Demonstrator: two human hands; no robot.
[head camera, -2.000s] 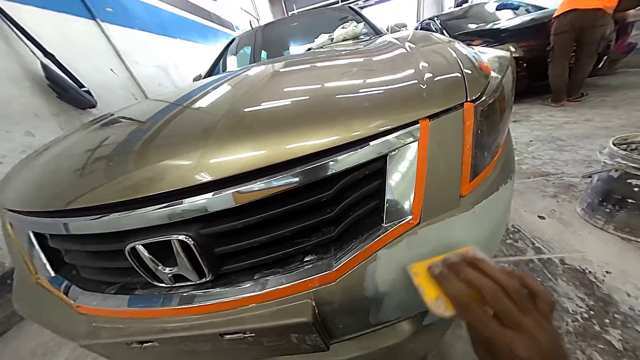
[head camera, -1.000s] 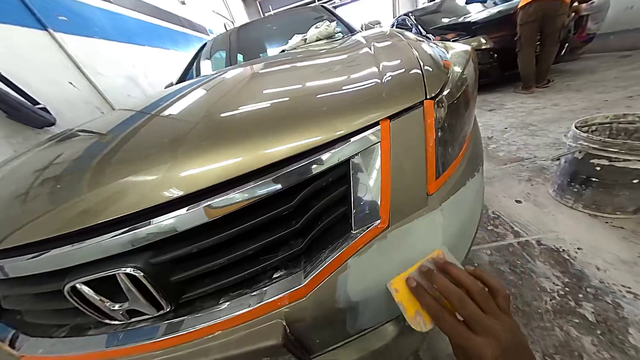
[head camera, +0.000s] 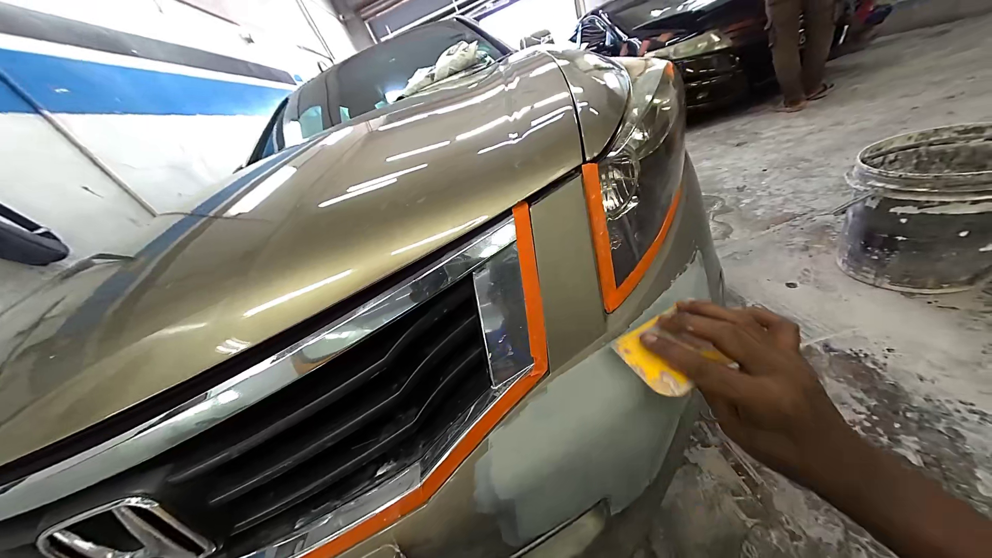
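My right hand (head camera: 744, 364) holds a yellow sanding block or pad (head camera: 655, 356) with pale smears, flat on the car's front bumper just below the headlight (head camera: 635, 209). Grey filler or primer (head camera: 581, 426) covers the bumper corner beneath and left of the pad and runs on to its right. Orange masking tape (head camera: 535, 302) borders the chrome-framed Honda grille (head camera: 349, 411); more orange tape edges the headlight. The gold-brown hood (head camera: 333, 225) stretches back above. My left hand is not in view.
At right on the dusty floor stands a stained bucket (head camera: 914, 240). A crumpled cloth (head camera: 449, 66) lies near the windshield. Behind, a person's legs (head camera: 798, 46) stand beside a dark car (head camera: 697, 70). A white wall with a blue stripe (head camera: 139, 85) rises at left.
My right hand has moved the yellow pad up along the grey bumper patch, closer to the headlight's lower corner. The view has shifted toward the headlight side.
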